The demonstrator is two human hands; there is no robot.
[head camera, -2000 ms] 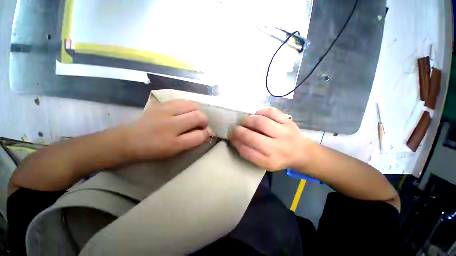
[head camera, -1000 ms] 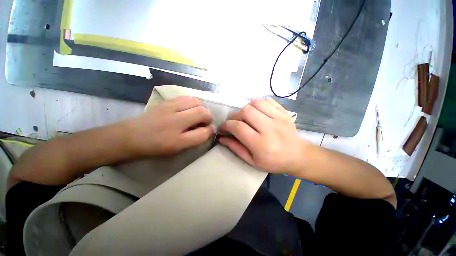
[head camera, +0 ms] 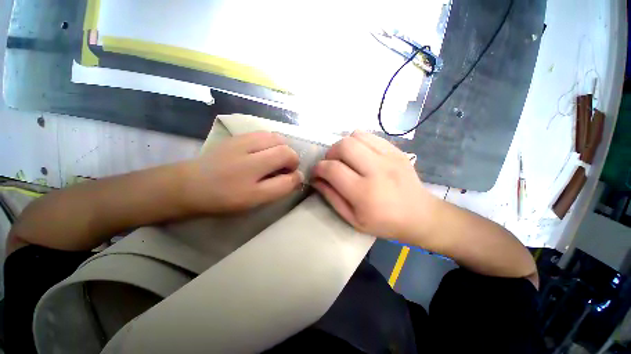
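Note:
A large beige leather-like piece [head camera: 256, 276] lies folded over my lap, its upper end resting on the table's near edge. It is rolled into a loop at the lower left. My left hand [head camera: 242, 173] and my right hand [head camera: 373, 183] are close together on its upper part. The fingers of both hands pinch the beige material at the fold between them. The fingertips are partly hidden, and I cannot tell whether they hold anything small such as a thread.
Ahead are a dark grey plate [head camera: 477, 117], a white sheet [head camera: 242, 34] with yellow tape [head camera: 180, 61], and snips [head camera: 415, 55] by a black cord [head camera: 382, 104]. At right lie a thin pointed tool [head camera: 521, 187] and brown pieces [head camera: 571, 192].
My right hand has moved slightly left and up, closer to my left hand, narrowing the gap between them. The table view has shifted slightly.

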